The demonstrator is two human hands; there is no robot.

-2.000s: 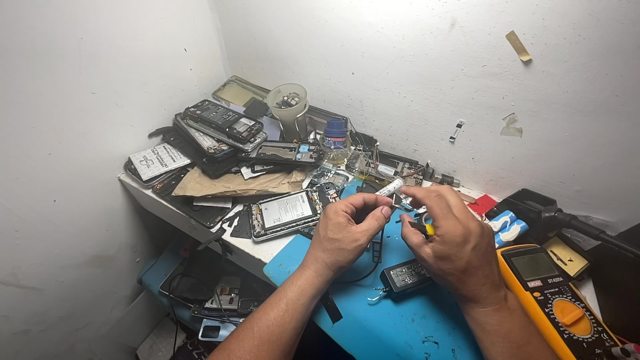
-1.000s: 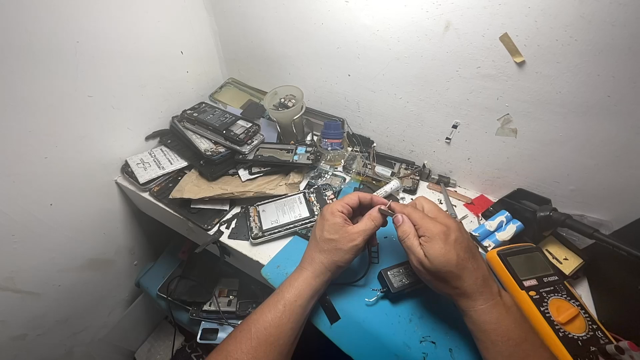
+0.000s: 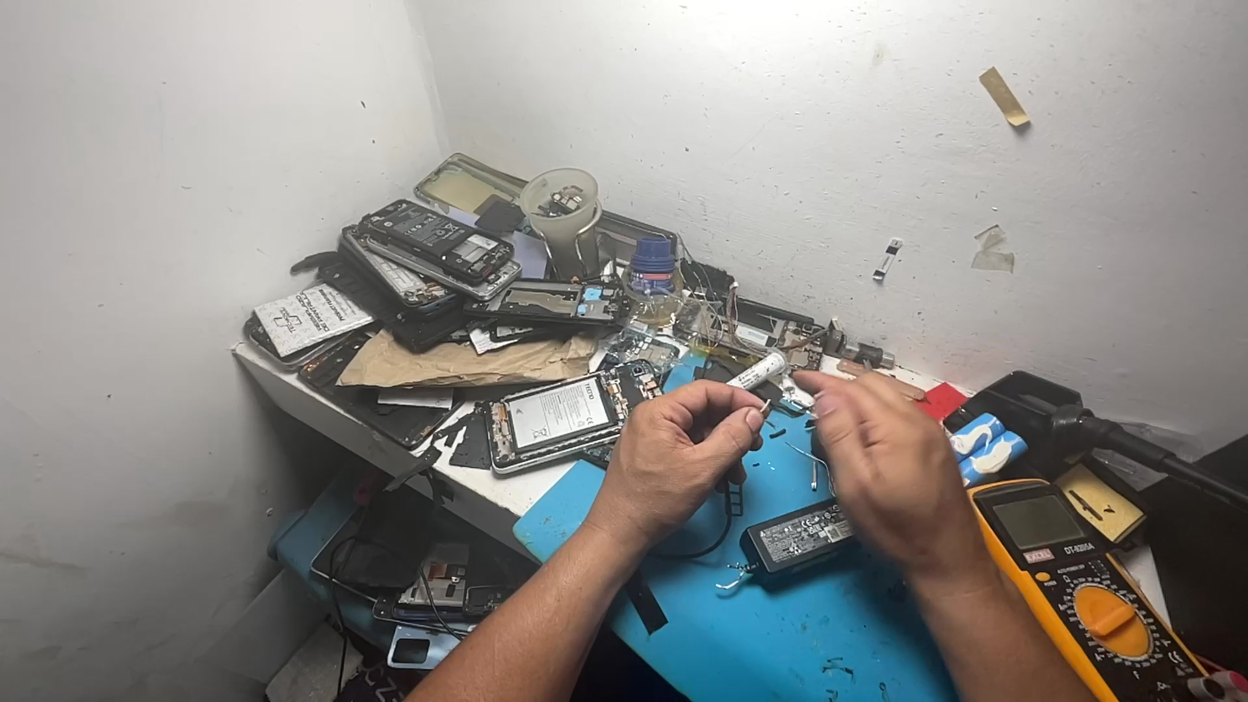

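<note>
My left hand [image 3: 687, 453] pinches the end of a thin cable [image 3: 765, 406] between thumb and forefinger over the blue mat [image 3: 780, 624]. To its right is my right hand [image 3: 882, 468], blurred, fingers bent and apart from the left; whether it holds anything cannot be told. A black power adapter [image 3: 795, 538] with bare wires at one end lies on the mat below both hands. Behind the fingers rests a white cylindrical cell [image 3: 759, 371]. An opened phone [image 3: 561, 414] with its battery showing sits left of my left hand.
Stacked phone parts [image 3: 434, 249], brown paper [image 3: 468, 363], a plastic cup [image 3: 563, 210] and a blue-capped bottle [image 3: 653, 268] stand behind at the left. At the right are a yellow multimeter [image 3: 1092, 595], blue-wrapped cells [image 3: 987, 448] and a sponge tray [image 3: 1100, 502].
Two seconds ago a yellow-handled tool showed at my right hand; it is not seen now. One second ago my hands met at the cable end; my right hand has since moved away to the right.
</note>
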